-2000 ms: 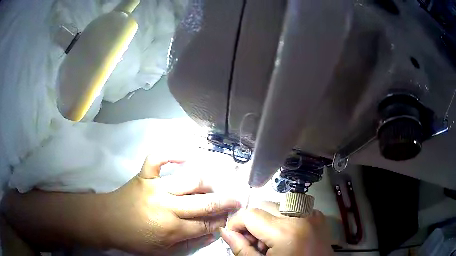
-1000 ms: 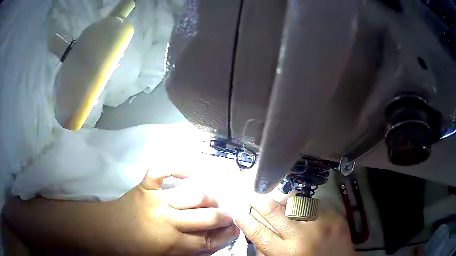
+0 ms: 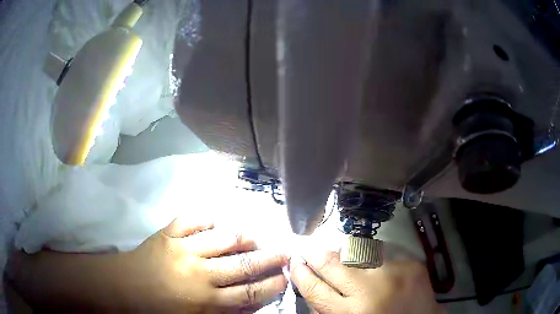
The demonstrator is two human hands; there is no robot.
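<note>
White fabric (image 3: 104, 211) lies left of and under the sewing machine head (image 3: 368, 92), washed out by light near the needle area. My left hand (image 3: 215, 270) lies flat on the fabric with its fingers pointing right. My right hand (image 3: 362, 285) is at the bottom centre, partly behind the knurled knob (image 3: 362, 252). Its fingertips meet my left fingertips at a narrow white edge of the fabric (image 3: 287, 300). The glare hides the exact grip. The needle and presser foot cannot be made out.
A lit cream lamp (image 3: 92, 98) hangs at the upper left over a heap of white fabric (image 3: 24, 122). Red-handled thread snips (image 3: 439, 270) lie right of my right hand, beside a dark flat object (image 3: 488, 251). A dark tension knob (image 3: 488, 162) sticks out from the head.
The view has shifted, so the machine head and lamp sit further left. My left hand's fingers have straightened and lie flatter. My right hand has spread from its earlier curled pinch and stays by the fabric edge.
</note>
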